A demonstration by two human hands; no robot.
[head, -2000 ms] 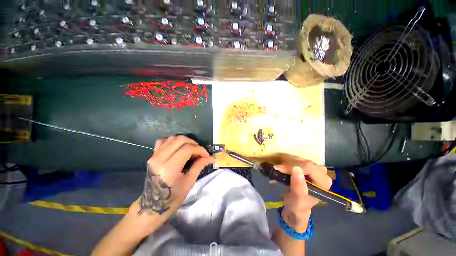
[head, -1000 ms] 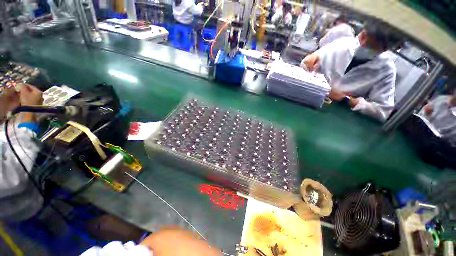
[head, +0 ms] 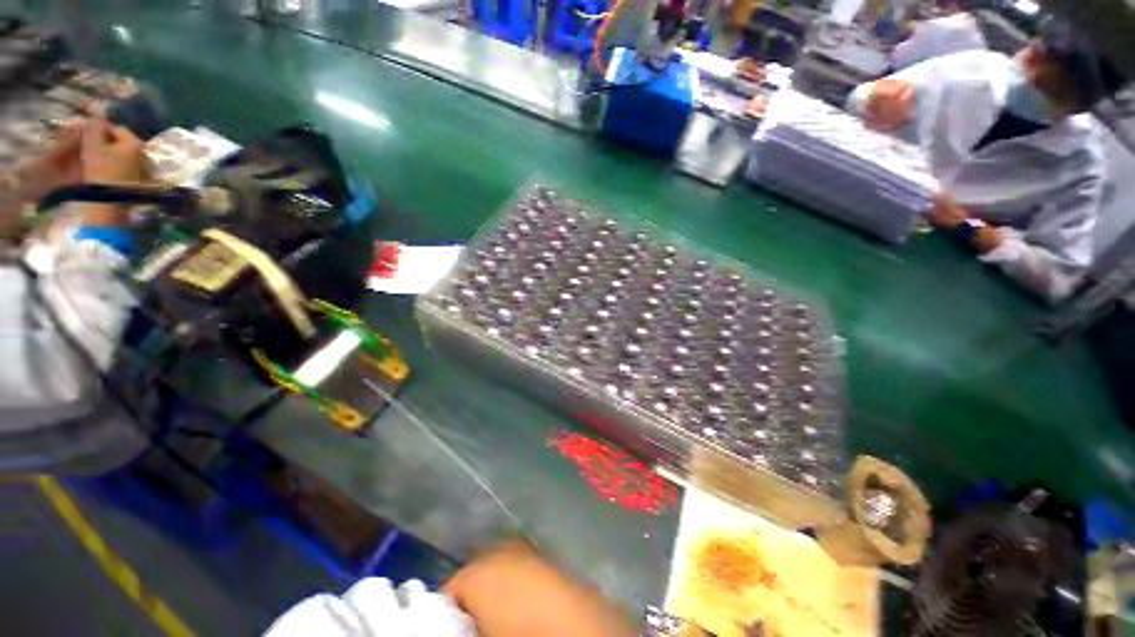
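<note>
My left forearm shows at the bottom edge, bare below a pale sleeve; the left hand is cut off by the frame. My right hand is out of the picture. A small silvery component point(head: 665, 618) shows at the pad's left edge at the bottom; what holds it is hidden. The pale yellow work pad point(head: 797, 607) has brown burn specks and is cut off below. A thin solder wire point(head: 451, 455) runs from the white spool point(head: 329, 357) in its yellow-green stand toward my forearm. Loose red wires point(head: 615, 473) lie left of the pad.
A clear tray point(head: 560, 392) with rows of small parts stands behind the wires. A rough tan cup point(head: 911, 510) and a black fan point(head: 996, 572) stand at right. A neighbour's hands point(head: 100, 162) work at left. Another person point(head: 1008, 149) sits across the bench beside stacked white trays point(head: 840, 162).
The view first swung up and left from the pad, taking both hands and the iron out of sight. Since then it has turned further left, so bench items sit further right.
</note>
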